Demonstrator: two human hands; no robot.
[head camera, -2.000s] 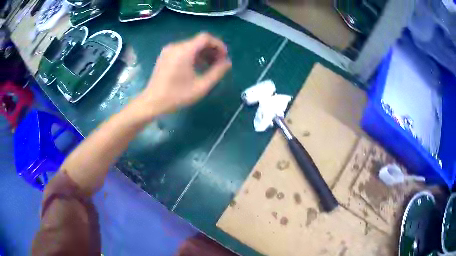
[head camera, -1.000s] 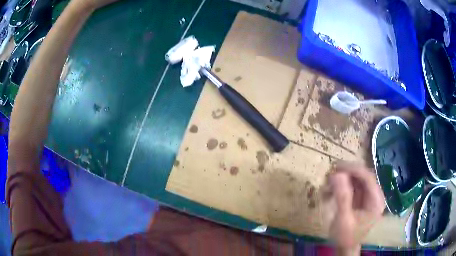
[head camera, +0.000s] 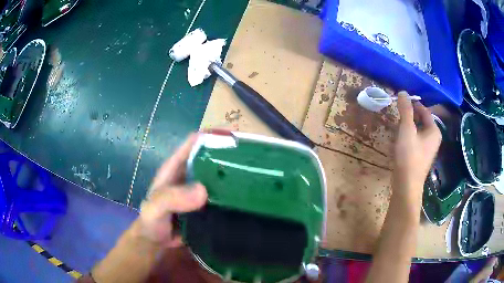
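My left hand (head camera: 168, 199) holds a glossy green shell (head camera: 260, 185) by its left side, in the lower middle. The shell has a bright trim around its rim, a dark rectangular area and a red edge at its upper left. My right hand (head camera: 415, 130) is at the right, its fingertips closed on the end of a thin pale stick (head camera: 395, 99). The stick's other end rests in a small white cup (head camera: 373, 98) on a stained cardboard pad (head camera: 351, 113). A hammer (head camera: 254, 100) with a white-wrapped head lies beyond the shell.
A blue bin (head camera: 381, 61) with a white sheet and small shiny bits stands at the upper right. Other green shells (head camera: 478, 149) lie along the right, and more at the far left (head camera: 27, 83). A blue stool (head camera: 33, 193) stands at the lower left. A hand shows at the lower right edge.
My left hand has come back from the upper left and now holds a green shell in front of me. My right hand has moved up to the stick at the cup. The view has shifted slightly.
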